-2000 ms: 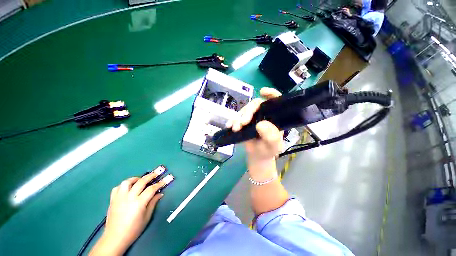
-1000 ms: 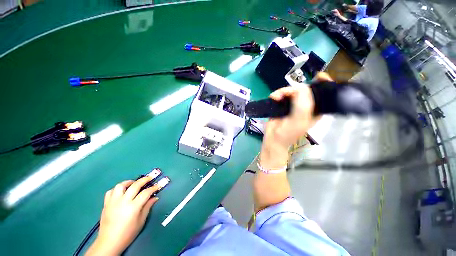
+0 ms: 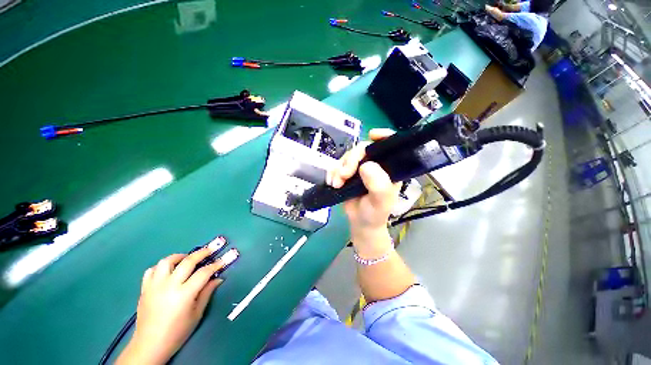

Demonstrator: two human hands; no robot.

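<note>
My right hand (image 3: 370, 187) grips the thick black electric screwdriver (image 3: 407, 155). Its narrow end is at the front of the white-grey screw feeder (image 3: 293, 187); the very tip is hard to make out against the dark screws there. My left hand (image 3: 173, 294) lies on the green bench, holding down a pair of black connector housings (image 3: 227, 261) with pale metallic ends that stick out past the fingertips. A black cord (image 3: 120, 336) runs from under the left hand to the lower left.
Cable assemblies (image 3: 235, 107) lie spaced along the green belt. A white strip (image 3: 268, 278) and tiny specks lie below the feeder. A second feeder (image 3: 408, 84) and a brown box (image 3: 492, 96) stand farther along. Another person's arm (image 3: 517, 18) shows at the top right.
My right hand has brought the screwdriver from beside the feeder back to its front. The cable assemblies on the belt have moved left. My left hand has stayed on the housings.
</note>
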